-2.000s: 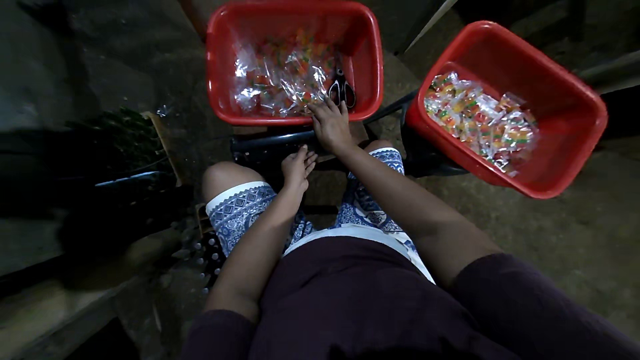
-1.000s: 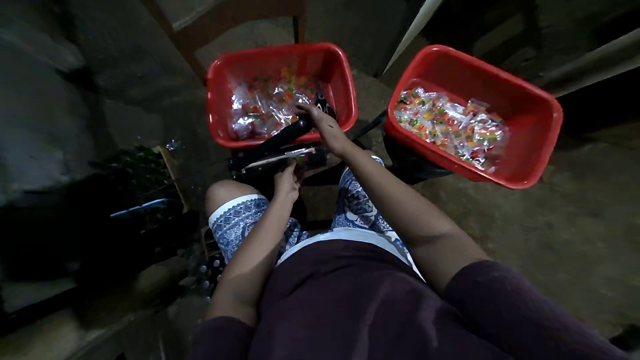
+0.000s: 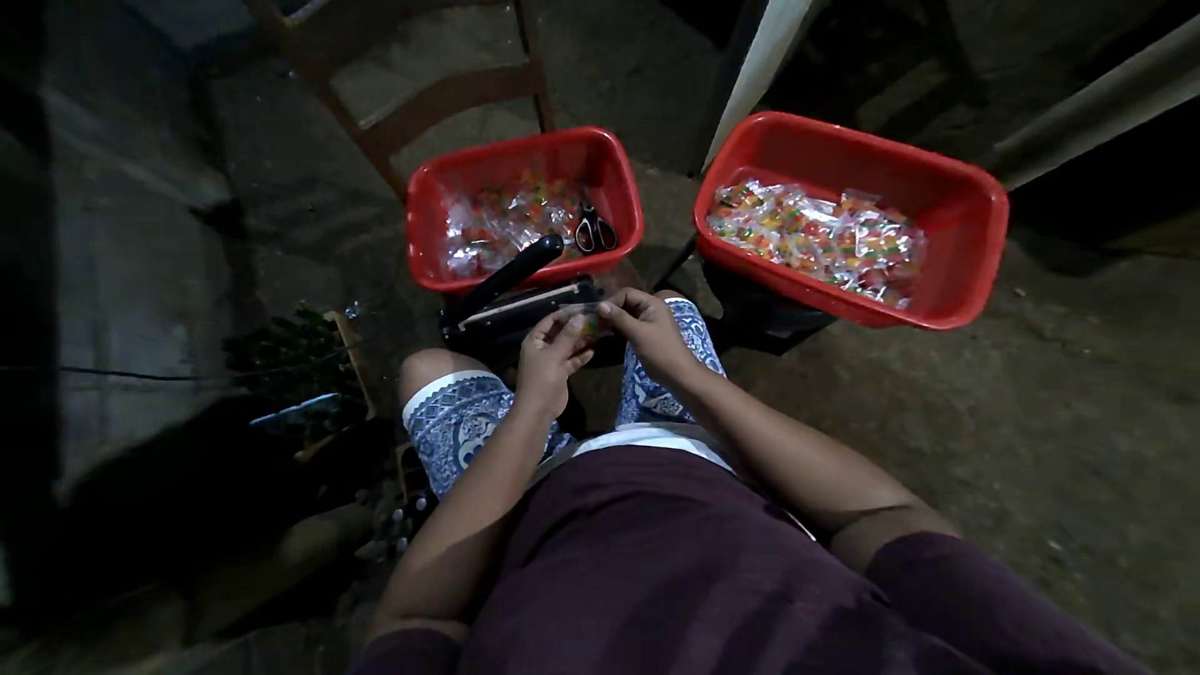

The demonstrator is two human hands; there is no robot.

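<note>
Between my two hands is a small clear plastic packet of colourful candy (image 3: pixel 590 324). The fingers of my left hand (image 3: pixel 553 354) pinch its left side, and my right hand (image 3: pixel 647 330) pinches its right edge. Just beyond them, above my knees, lies a black impulse sealer (image 3: pixel 525 307) with its arm raised. Behind it a red plastic tub (image 3: pixel 422 230) holds clear packets and black-handled scissors (image 3: pixel 594 232). A second red tub (image 3: pixel 966 239), at the right, holds many candy-filled clear packets (image 3: pixel 816 234).
A wooden chair (image 3: pixel 450 105) stands behind the left tub. Pale posts (image 3: pixel 757 75) rise beyond the tubs. A dark leafy mass (image 3: pixel 286 361) and a thin wooden edge (image 3: pixel 354 366) are at the left, beside my leg.
The sealer's arm, lowered two seconds ago, is now raised. My right hand has moved from the left tub's edge and the sealer to the packet beside my left hand.
</note>
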